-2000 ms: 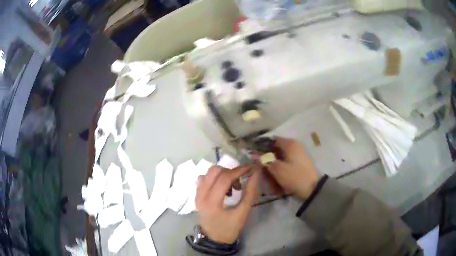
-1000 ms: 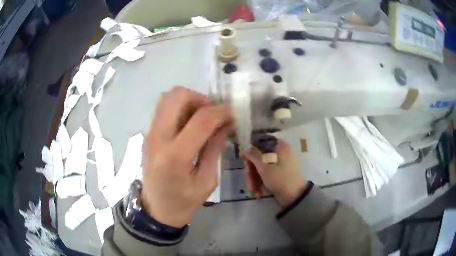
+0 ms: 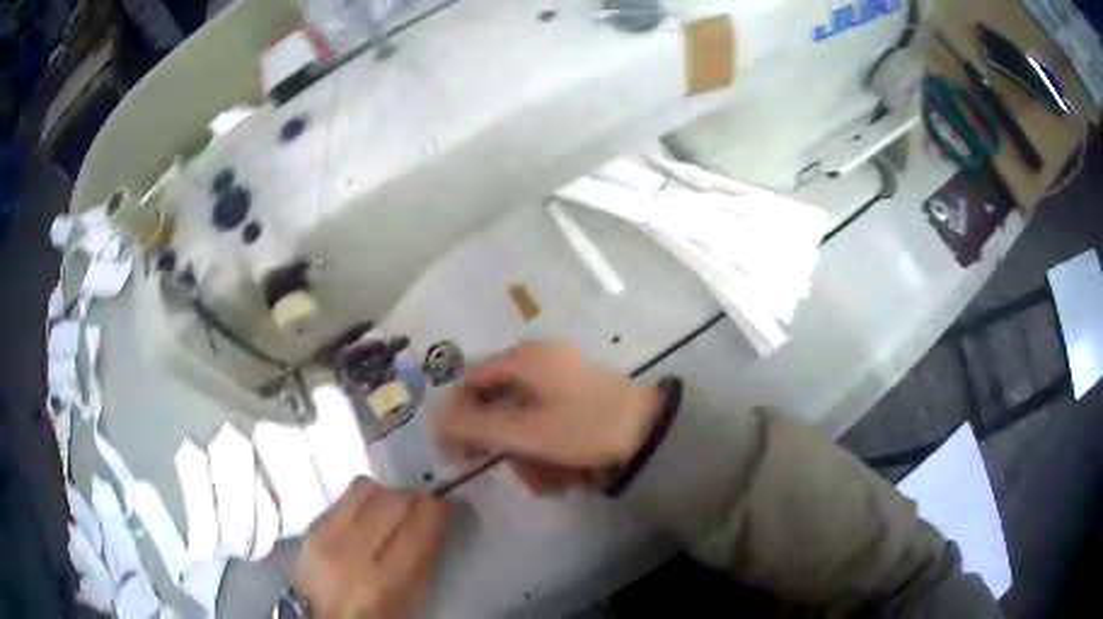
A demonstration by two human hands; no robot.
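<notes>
White pointed fabric pieces point(image 3: 287, 466) lie side by side left of the needle area, the rightmost beside the presser foot area. My left hand point(image 3: 373, 547) is low in front of them, fingers curled near their lower ends; its fingertips are unclear. My right hand point(image 3: 544, 411) is blurred, right of the cream tension knob point(image 3: 390, 400), fingers bent together; whether it holds anything is unclear. A small round dark metal part point(image 3: 444, 363) shows at its fingertips; I cannot tell if it is held. The needle is not clearly visible.
The off-white machine head point(image 3: 411, 157) spans the top. A fanned bundle of white strips point(image 3: 714, 242) lies right of it. Green-handled scissors point(image 3: 959, 121) lie at the far right. White trimmings point(image 3: 91, 272) line the left edge. White sheets point(image 3: 962, 508) are below right.
The view has swung right. My left hand has dropped from beside the machine head to the front of the pieces. My right hand has drawn away rightward from the needle area.
</notes>
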